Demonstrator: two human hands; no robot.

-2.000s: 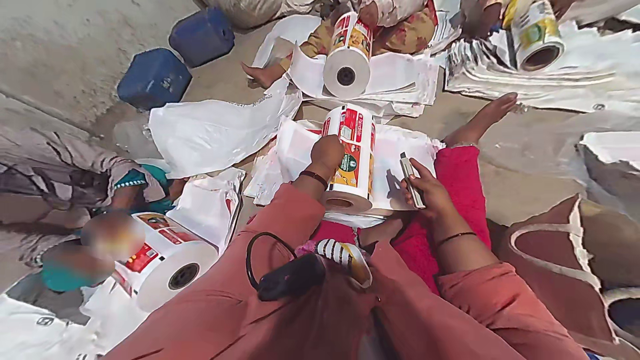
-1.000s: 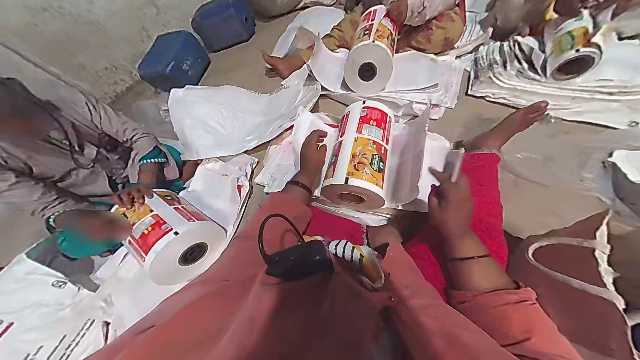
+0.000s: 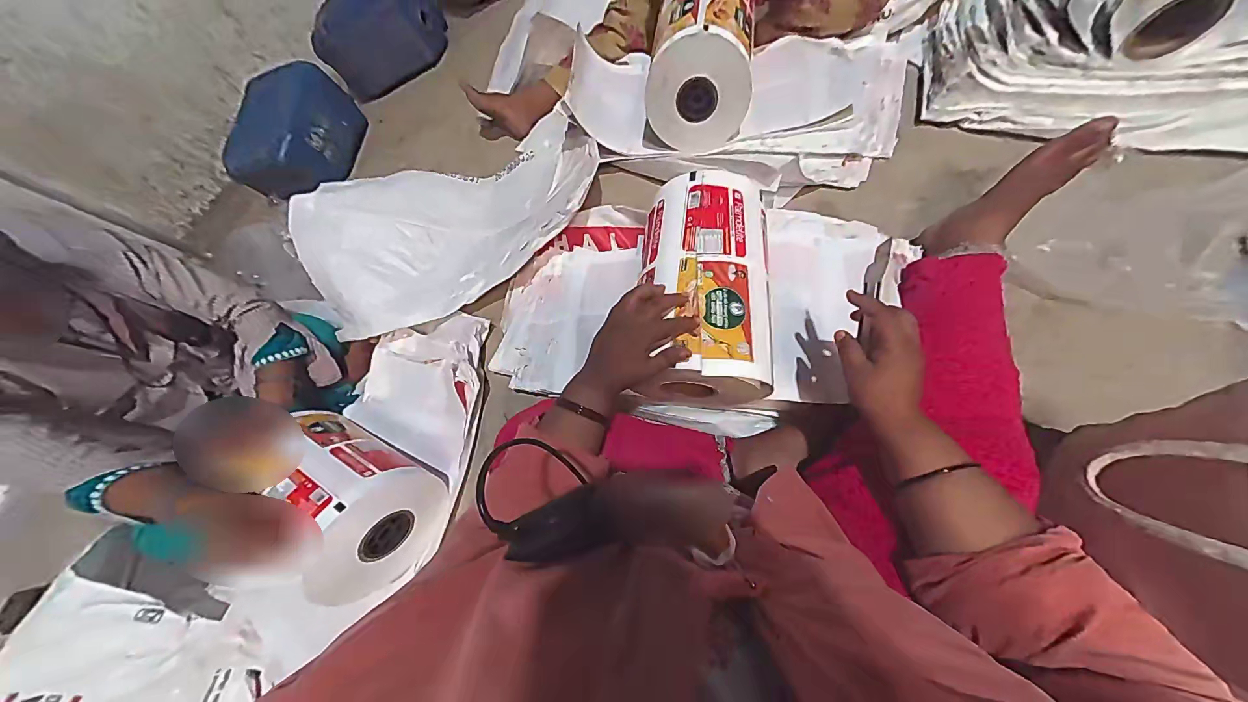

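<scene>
A printed roll of packaging film [image 3: 721,283] lies lengthwise in front of me, on a stack of white sheets [image 3: 556,322] over my lap. My left hand [image 3: 639,336] rests at the roll's left side, its fingers spread over the printed face. To the right of the roll, my right hand [image 3: 882,356] is raised above the sheets. A thin dark edge shows beside its fingers, and whether it grips something there cannot be told. The hand casts a shadow on the white sheet.
Another person's hands, blurred, are at a second roll [image 3: 375,526] on the left. A third roll [image 3: 699,93] stands before a person at the top. Two blue plastic containers [image 3: 295,130] sit by the wall. More stacked sheets [image 3: 1063,97] lie top right, and a brown bag [image 3: 1150,487] is at right.
A loose flap of film that stood up at the roll's right side one second ago is no longer raised. My left hand has moved from the flank onto the roll's printed face.
</scene>
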